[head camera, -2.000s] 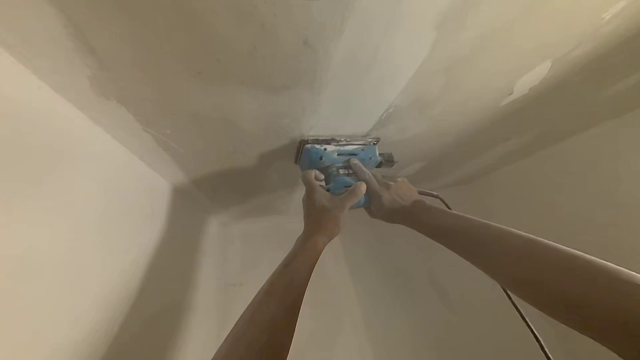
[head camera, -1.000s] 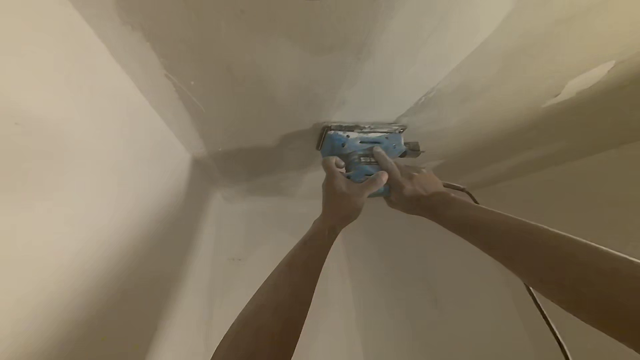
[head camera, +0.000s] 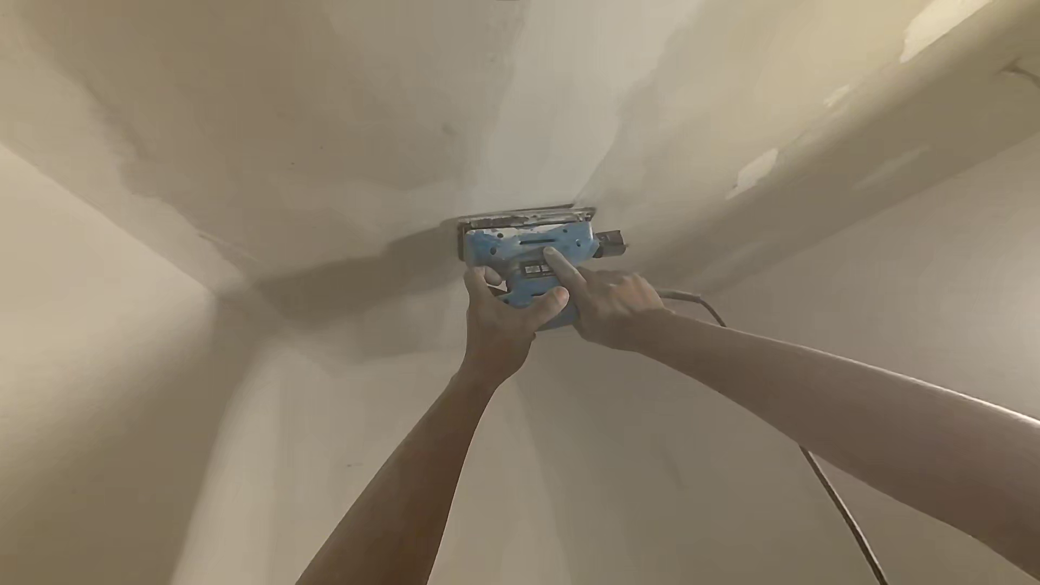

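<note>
Both my hands hold a blue electric sheet sander (head camera: 532, 244) overhead, its flat pad up against the plastered ceiling (head camera: 390, 106). My left hand (head camera: 504, 321) grips the left side of the body, with the thumb across the underside. From the right, my right hand (head camera: 613, 301) wraps the body, its index finger laid along the casing near a small label. A black dust outlet (head camera: 609, 244) sticks out at the sander's right end. White dust or plaster coats the edge of the pad. The pad's upper face is hidden against the ceiling.
A power cord (head camera: 841, 508) runs from behind my right hand, passes behind the forearm and hangs down at the right. Walls meet the ceiling at the left (head camera: 73, 325) and right (head camera: 934, 268). Pale patches (head camera: 756, 172) mark the ceiling's right side. A shadow falls left of the sander.
The view has shifted somewhat. Both hands keep the same hold on the sander, which stays against the ceiling; whether it has slid along the surface is unclear.
</note>
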